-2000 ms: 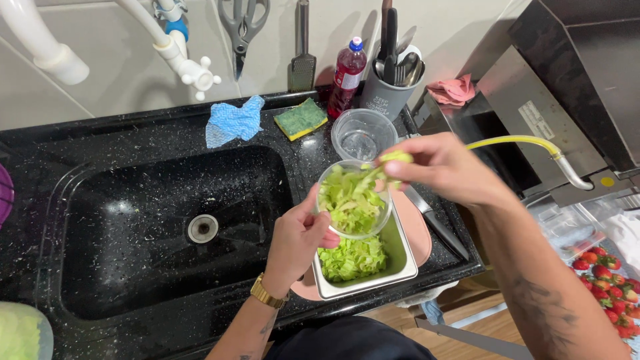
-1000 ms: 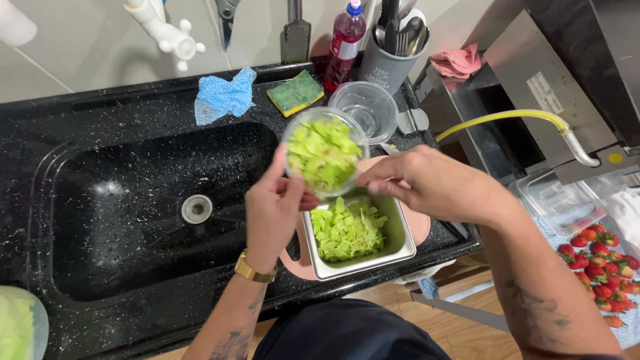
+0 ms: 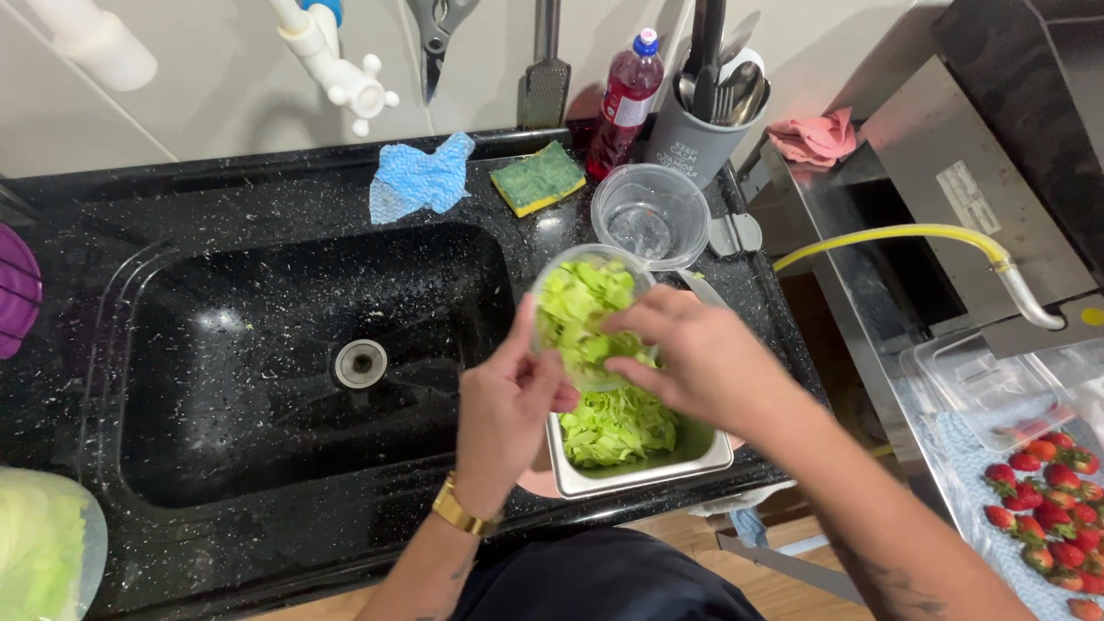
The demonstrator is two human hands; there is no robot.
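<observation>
My left hand (image 3: 517, 388) grips a clear round plastic tub (image 3: 548, 276) by its left side, tilted over a metal pan. Chopped lettuce (image 3: 586, 297) fills much of the tub. At its right side my right hand (image 3: 681, 354) has its fingertips over the lettuce; whether they pinch any is blurred. Below, the rectangular stainless steel pan (image 3: 642, 483) holds more chopped lettuce (image 3: 617, 427). The pan rests on a pink board (image 3: 539, 474), mostly hidden. A second clear round tub (image 3: 651, 216) without lettuce stands behind.
A black sink (image 3: 259, 371) lies left. Behind are a blue cloth (image 3: 420, 179), a sponge (image 3: 539, 179), a bottle of red liquid (image 3: 625, 108) and a grey utensil holder (image 3: 699, 138). Strawberries (image 3: 1052, 509) and a yellow hose (image 3: 897, 231) are at right, a bag of lettuce (image 3: 43, 543) at lower left.
My right hand was raised with lettuce above the tub two seconds ago, then beside its rim; now its fingers are over the lettuce in the tub. My left hand has kept hold of the tub.
</observation>
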